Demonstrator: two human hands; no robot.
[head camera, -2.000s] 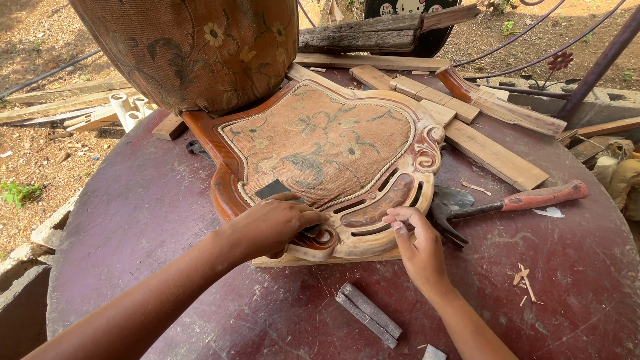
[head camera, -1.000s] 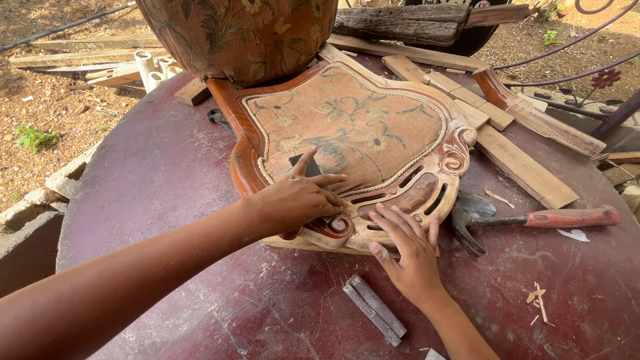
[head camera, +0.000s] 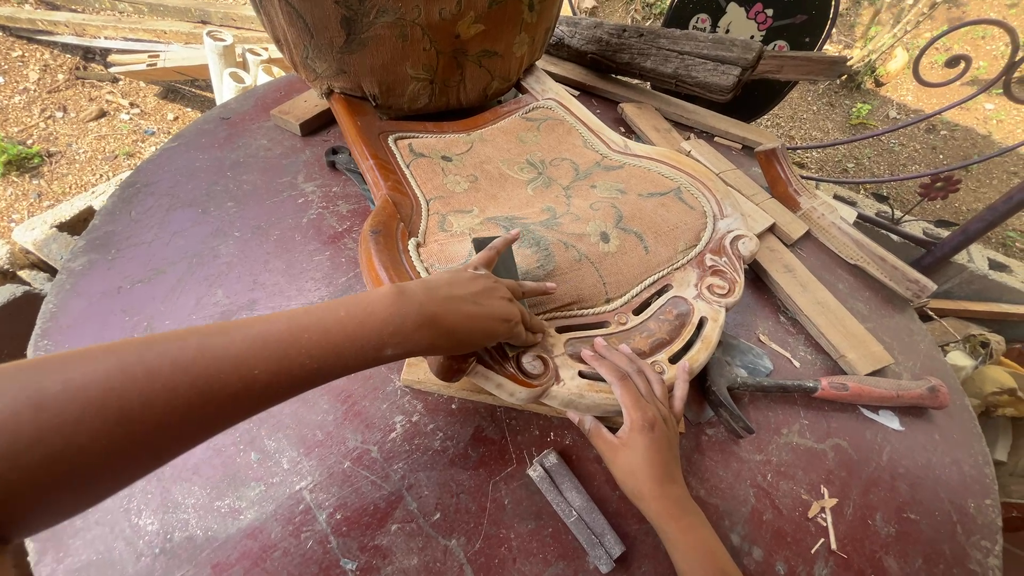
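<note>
An upholstered chair back with floral fabric (head camera: 560, 200) and a carved wooden frame (head camera: 704, 320) lies on the round dark-red table (head camera: 240, 448). My left hand (head camera: 480, 308) holds a dark sheet, apparently sandpaper (head camera: 494, 258), over the frame's lower left scroll; its index finger points out across the fabric. Spread over the frame's pale lower edge is my right hand (head camera: 640, 408), fingertips on the wood, holding nothing. Varnish shows glossy on the left side, while the wood is bare and pale at the right and bottom.
A claw hammer (head camera: 848, 390) lies to the right, near wooden strips (head camera: 816, 304). Two folded grey abrasive pieces (head camera: 576, 512) sit in front. Behind are the floral chair seat (head camera: 416, 48) and a weathered timber (head camera: 656, 56). Pincers (head camera: 348, 164) lie at the left.
My right hand has come down flat onto the frame's lower edge. My left index finger, bent two seconds ago, is stretched out. The view has shifted.
</note>
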